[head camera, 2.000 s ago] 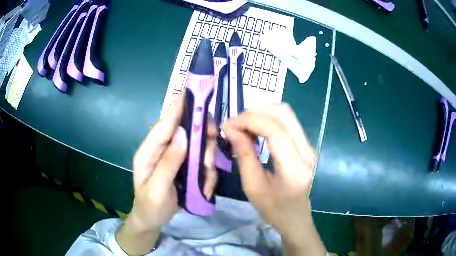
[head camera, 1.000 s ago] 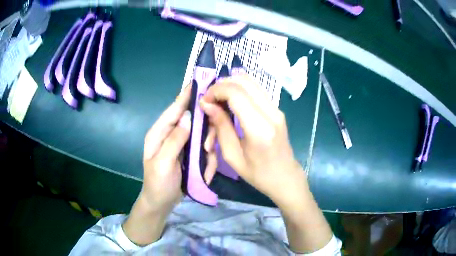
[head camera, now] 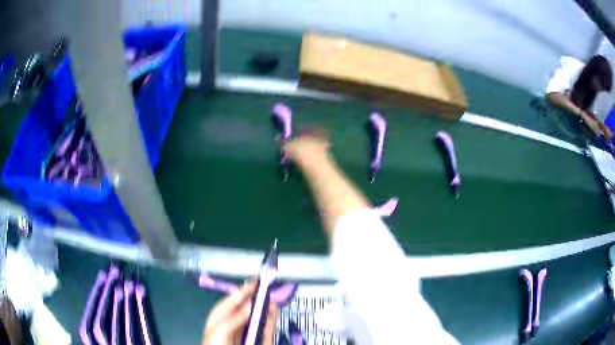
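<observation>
My left hand (head camera: 232,317) is shut on a purple-and-black pen (head camera: 259,306), its black tip with a thin pale point upward. The hand and pen are cut off by the bottom edge. My right hand (head camera: 309,149) is stretched out over the green belt and blurred. Its fingers are at the middle of another pen (head camera: 283,120), which has its purple bent end away from me; whether they grip it cannot be told. The printed sheet (head camera: 313,317) lies at the bottom, partly hidden by my right sleeve, with pen parts on and beside it.
More pens lie on the belt (head camera: 229,195). A blue bin (head camera: 40,192) of pens stands left, behind a grey post (head camera: 121,128). A cardboard tray (head camera: 377,67) lies beyond. Several pens (head camera: 128,310) lie fanned lower left, two (head camera: 531,296) lower right. A person (head camera: 580,94) is at far right.
The view has tilted up to the belt. My right hand has left the held pen and reached far forward to a pen there. My left hand still holds its pen, now with a pale point showing.
</observation>
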